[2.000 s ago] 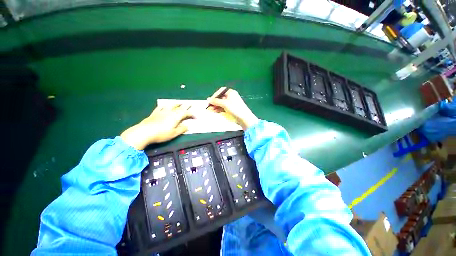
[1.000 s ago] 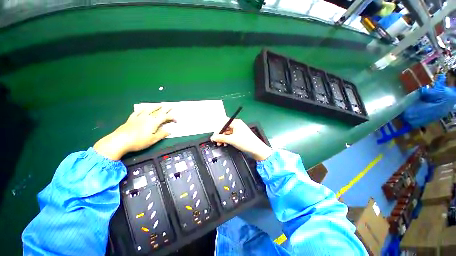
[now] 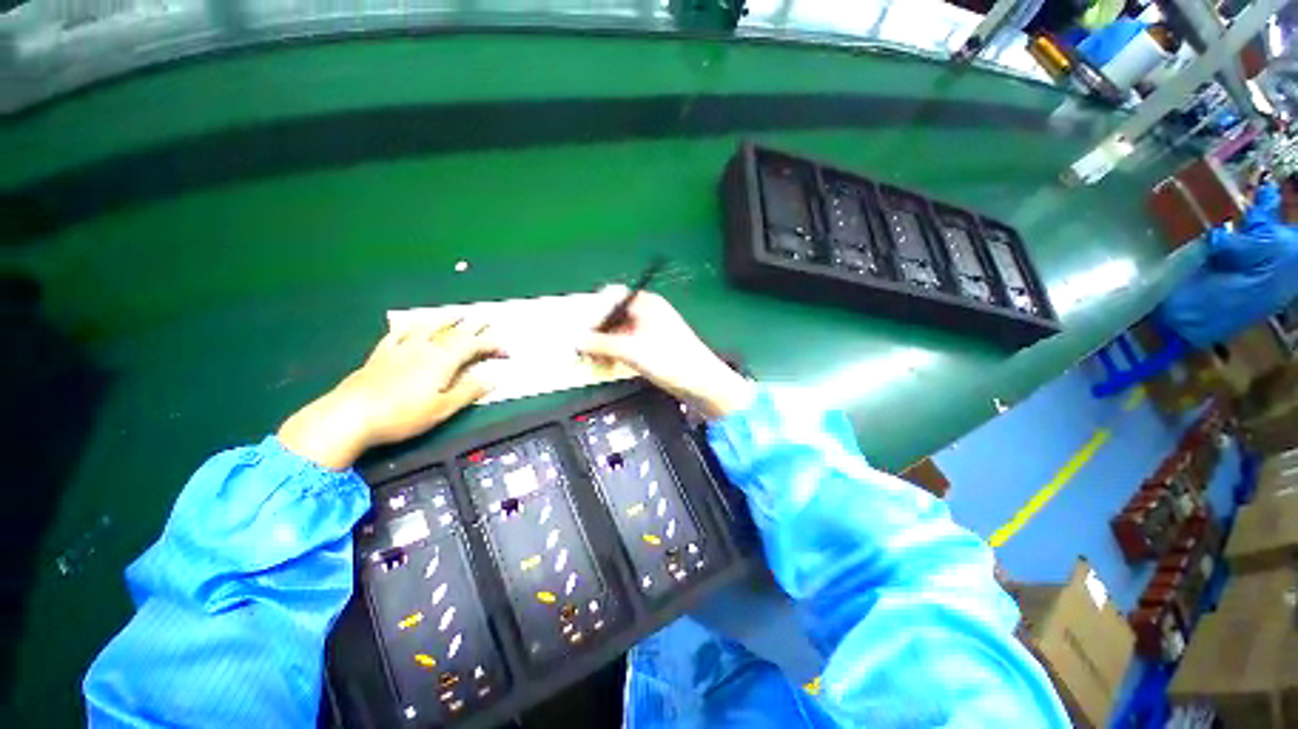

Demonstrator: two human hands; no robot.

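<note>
A white sheet (image 3: 548, 336) lies on the green bench above the near foam tray (image 3: 644, 615). My left hand (image 3: 406, 382) lies flat on the sheet's left part, fingers apart, pressing it. My right hand (image 3: 648, 342) grips a slim dark pen-like tool (image 3: 621, 309) over the sheet's right part; its tip is hidden or blurred by the fingers. Three dark phone housings (image 3: 427, 598) show in the tray pockets, with white, yellow-orange and red marks. My right sleeve covers the tray's right end. Adhesive pieces are too small to make out.
Another black foam tray (image 3: 890, 254) with several housings lies at the upper right of the green bench (image 3: 285, 185). A dark mass (image 3: 43, 385) stands at the left edge. Cardboard boxes (image 3: 1070, 634) stand on the blue floor at right. A person in a blue smock (image 3: 1224, 285) is beyond.
My right hand moved from the sheet to the top of the third housing, then back up onto the sheet, still with the tool. My left hand stayed on the sheet. The view shifted.
</note>
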